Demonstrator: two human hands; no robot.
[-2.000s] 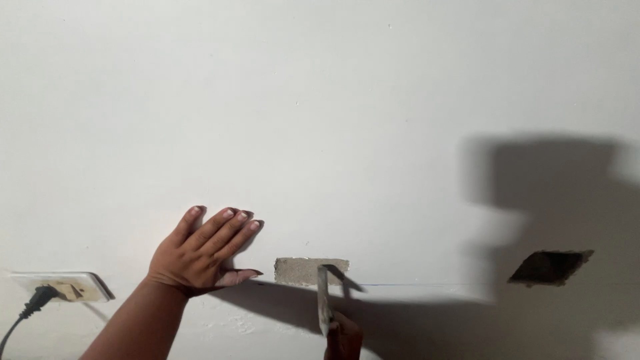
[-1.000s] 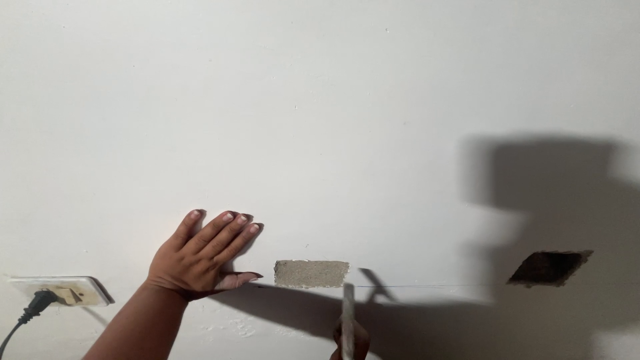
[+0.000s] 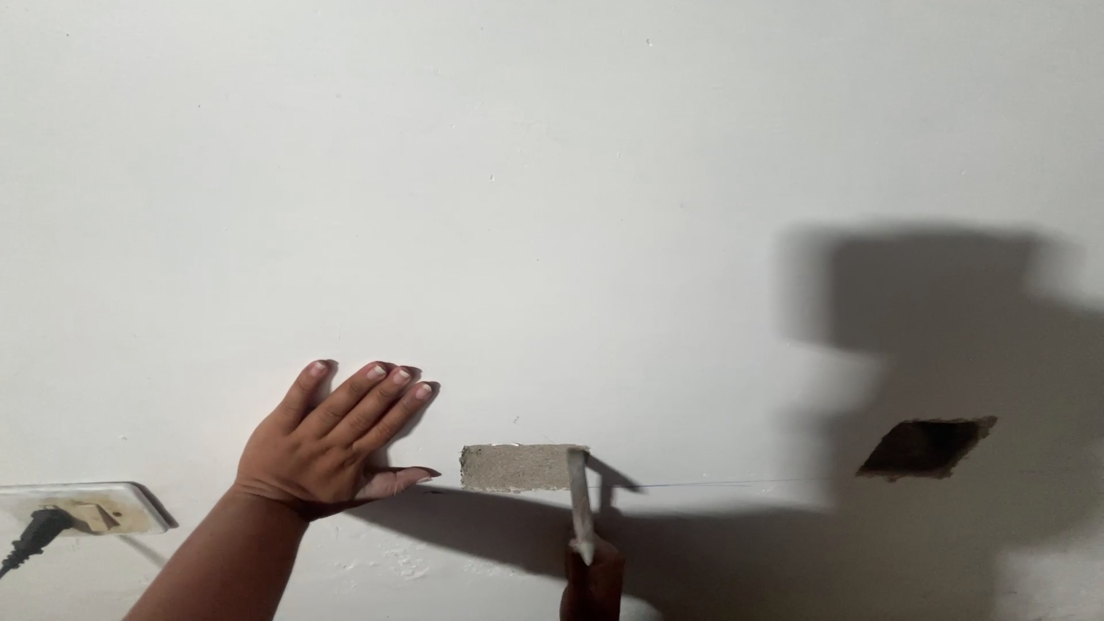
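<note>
My left hand (image 3: 332, 440) lies flat on the white wall (image 3: 535, 259), palm down with its fingers spread, left of a shallow rectangular recess (image 3: 517, 467) that bares grey mortar. At the bottom centre, my right hand (image 3: 595, 578) grips a narrow, pale, worn tool (image 3: 581, 504), whose exact kind I cannot tell. The tool's top end is over the right end of the recess. Part of my right hand is dark in shadow and the view's lower edge cuts it off.
A wall socket plate (image 3: 142, 509) with a black plug (image 3: 39, 536) and cord is at the lower left. To the right, a dark, rough-edged hole (image 3: 930, 447) opens in the wall. A thin blue line runs right from the recess. A large shadow covers the lower right.
The tool in my right hand dropped below the recess a second ago and is now back up at its right end. My left hand has stayed in place.
</note>
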